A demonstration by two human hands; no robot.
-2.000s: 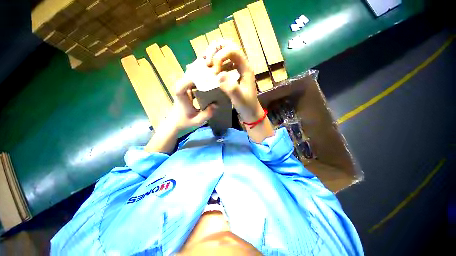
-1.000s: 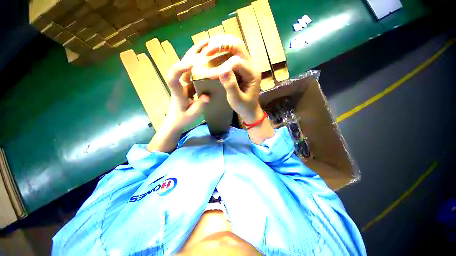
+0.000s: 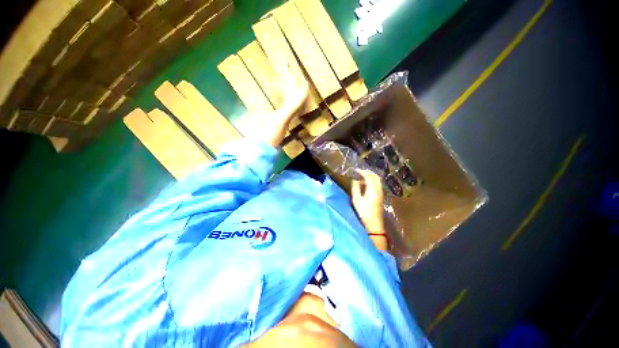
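Observation:
My left hand [image 3: 290, 112] is blurred and reaches over the row of tan formed cartons [image 3: 277, 51]. Its fingers lie at the cartons near the dark open ends; whether it grips one I cannot tell. My right hand [image 3: 367, 192], with a red band at the wrist, is at the near edge of the large open bulk carton [image 3: 441, 187], beside the crumpled clear liner bag [image 3: 339, 155]. Its fingertips are partly hidden by film and glare, so its hold is unclear. Dark bagged products [image 3: 390, 166] lie inside the bulk carton.
Flat-looking tan strips [image 3: 193, 115] lie left of the row on the green bench [image 3: 102, 177]. Stacked cartons [image 3: 102, 61] stand at the far left. Small white pieces [image 3: 368, 24] lie beyond the row. A cardboard bundle [image 3: 26, 323] is at the lower left.
The carton held between both hands has left them. My left hand has moved to the carton row, my right hand down to the bulk carton. The view has turned and shifted.

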